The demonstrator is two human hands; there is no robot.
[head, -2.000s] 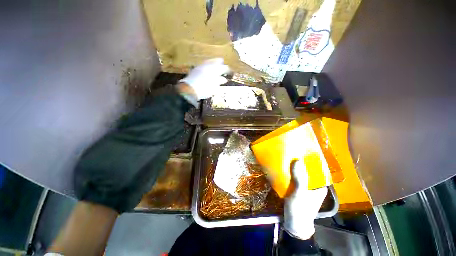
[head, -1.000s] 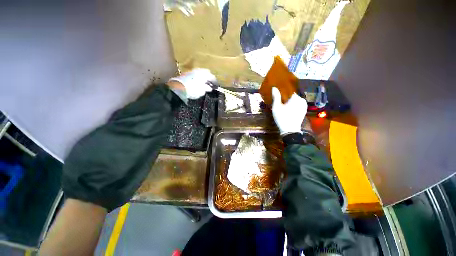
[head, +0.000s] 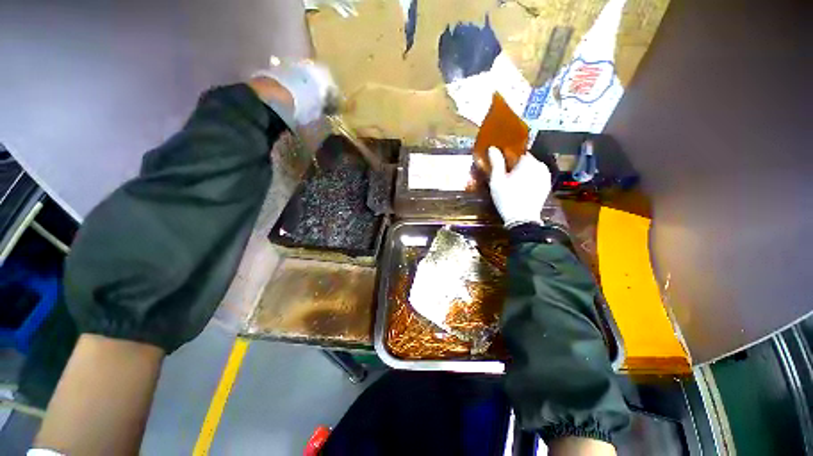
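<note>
My left hand (head: 305, 92), in a white glove, is raised at the upper left and closed on a thin tan scraper stick (head: 358, 142), slightly blurred, which slants down to the right over the dross tray (head: 287, 218) of grey-black crumbs. My right hand (head: 521, 189), also gloved, holds an orange shield sheet (head: 502, 134) upright at the right end of the solder pot (head: 446, 207). The pot's bright silver-white surface shows left of the sheet. Part of the surface is hidden behind the sheet and hand.
A steel wire tray (head: 437, 363) of copper strands with a silver-white crumpled piece (head: 444, 274) lies at front centre. A brown stained plate (head: 312, 301) is left of it. A black box (head: 579, 160) with a red light and an orange curved strip (head: 635, 285) stand right. Stained cardboard (head: 388, 53) is behind.
My left hand has moved from the pot up and left with the stick, uncovering the dross tray. My right hand has carried the orange sheet from over the wire tray to the pot.
</note>
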